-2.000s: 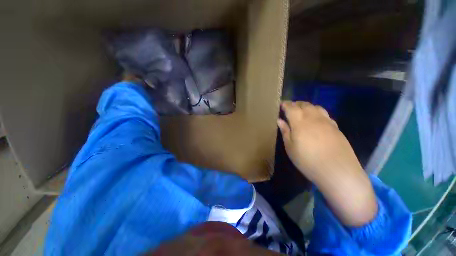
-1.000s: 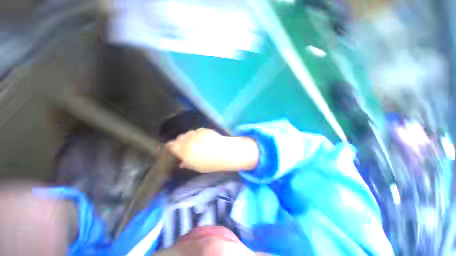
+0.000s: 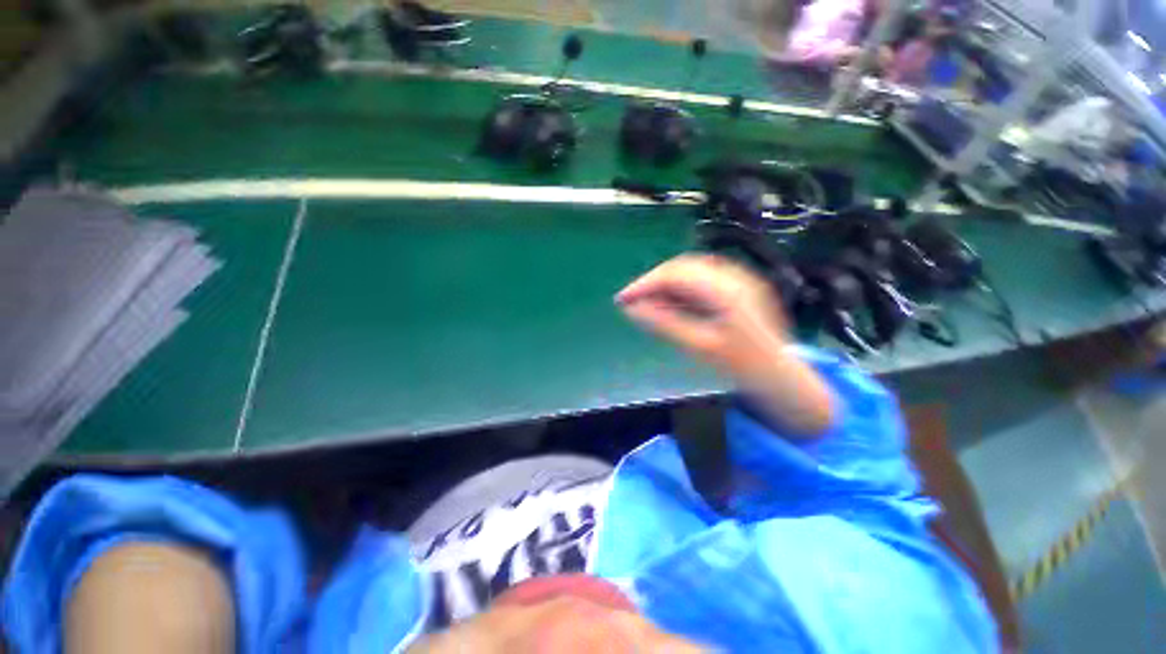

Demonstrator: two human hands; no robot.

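My right hand [image 3: 710, 313] is over the green bench [image 3: 448, 307], empty, with its fingers slightly curled and apart, just left of the headset pile. Black headsets [image 3: 844, 256] lie in a tangled pile at the right, with cables and thin shiny headband frames showing. A stack of empty grey bags [image 3: 90, 307] lies fanned at the left. My left forearm is at the lower left in a blue sleeve; my left hand is out of the picture.
Two headsets [image 3: 531, 128] with upright boom microphones stand behind the white line; more headsets [image 3: 281, 45] are at the back left. A person in pink [image 3: 825, 28] is at the far end. Yellow-black floor tape [image 3: 1074, 543] shows at lower right.
The view has turned from the cardboard box with grey bags inside to the bench. My right hand has left the box edge and is over the bench. My left arm is out of the box.
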